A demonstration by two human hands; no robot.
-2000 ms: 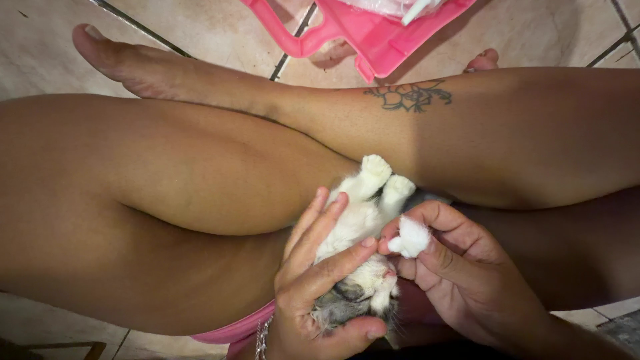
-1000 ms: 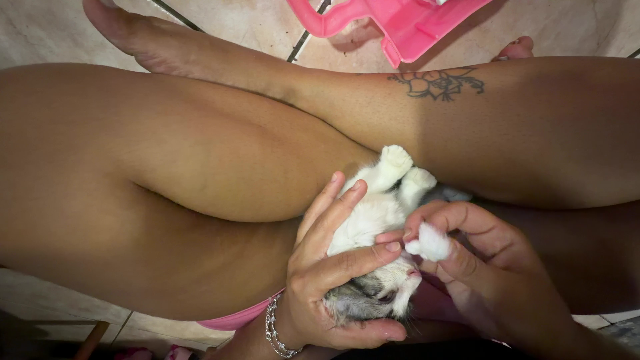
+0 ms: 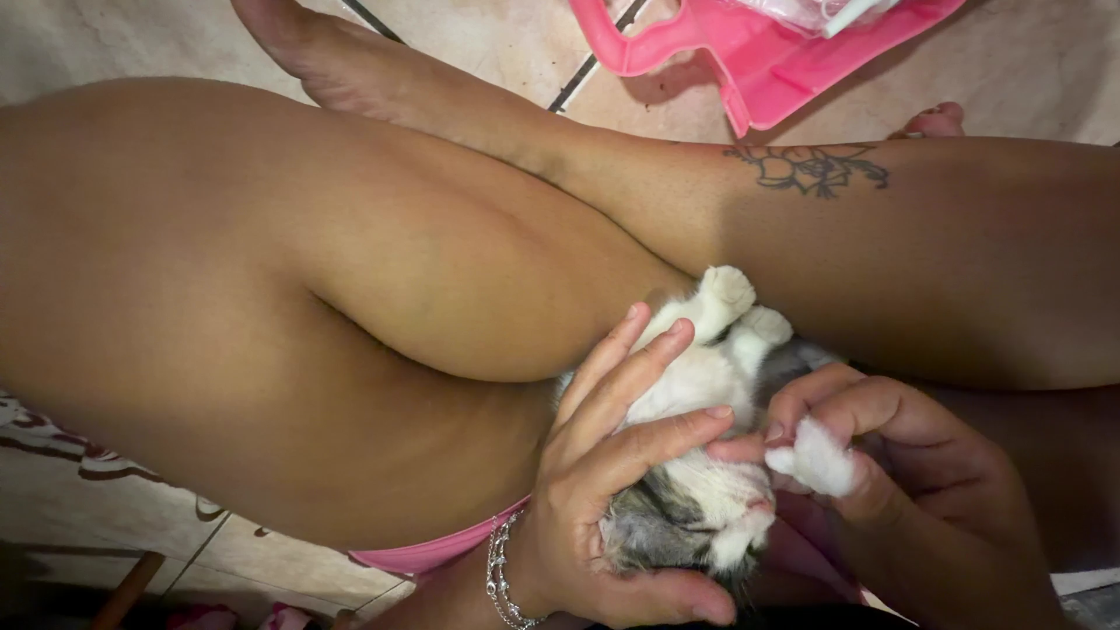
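Note:
A small white and grey kitten [image 3: 700, 385] lies belly up between the person's crossed legs, its white paws toward the top of the view. Around its head and side curls my left hand [image 3: 604, 490], thumb below the head and fingers across the chest; a silver bracelet [image 3: 499, 577] circles that wrist. To the right of the kitten's face, my right hand [image 3: 910, 464] pinches a white cotton wad [image 3: 818, 457] between thumb and fingers. One finger of my right hand reaches to the kitten's neck.
Bare legs [image 3: 472, 262] frame the kitten. Beyond them, on the tiled floor [image 3: 490, 52], stands a pink plastic tray [image 3: 787, 70] with a handle, holding a clear plastic bag [image 3: 809, 10] and a white stick-like item. A brown wooden piece [image 3: 127, 591] shows at the lower left.
Between the earlier frames and now, the kitten's head has turned a little within my left hand. My right hand still holds the cotton close by. The view has shifted slightly.

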